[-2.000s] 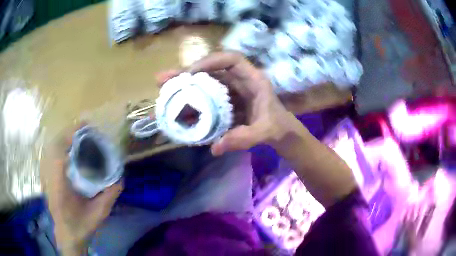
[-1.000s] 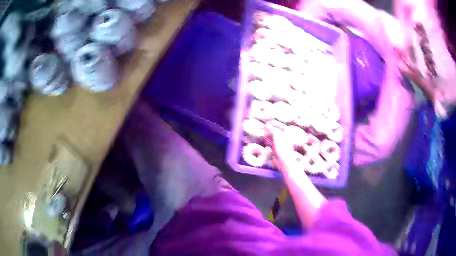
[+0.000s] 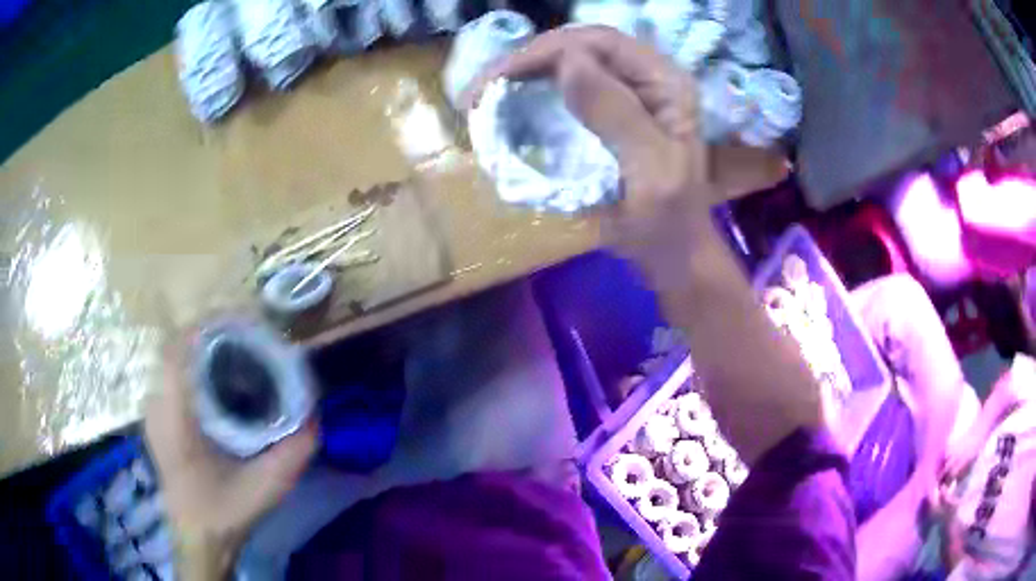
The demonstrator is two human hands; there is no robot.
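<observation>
My left hand (image 3: pixel 210 482) holds a grey-white tubular body (image 3: pixel 252 389), its dark open mouth facing up, just off the bench's front edge at lower left. My right hand (image 3: pixel 642 108) holds a pale ring part (image 3: pixel 540 148) over the bench, its fingers over the top and right side; the grip is blurred. The small glue cup (image 3: pixel 298 286) sits between the hands on a stained brown cardboard pad (image 3: pixel 409 244). Several thin pale sticks (image 3: pixel 329 241) lie across the cup and pad.
Grey-white ridged pieces (image 3: pixel 273 43) line the back of the curved bench (image 3: pixel 148 193), with more heaped at right (image 3: pixel 750 102). A blue crate (image 3: pixel 80 511) stands at lower left. A purple-looking crate of ring parts (image 3: pixel 687 463) stands at lower right. A person in pale clothing (image 3: pixel 909 329) is at right.
The view has swung back from the right-hand crate to the bench. My right hand was down among the ring parts and is now above the bench with one. My left hand is back in view.
</observation>
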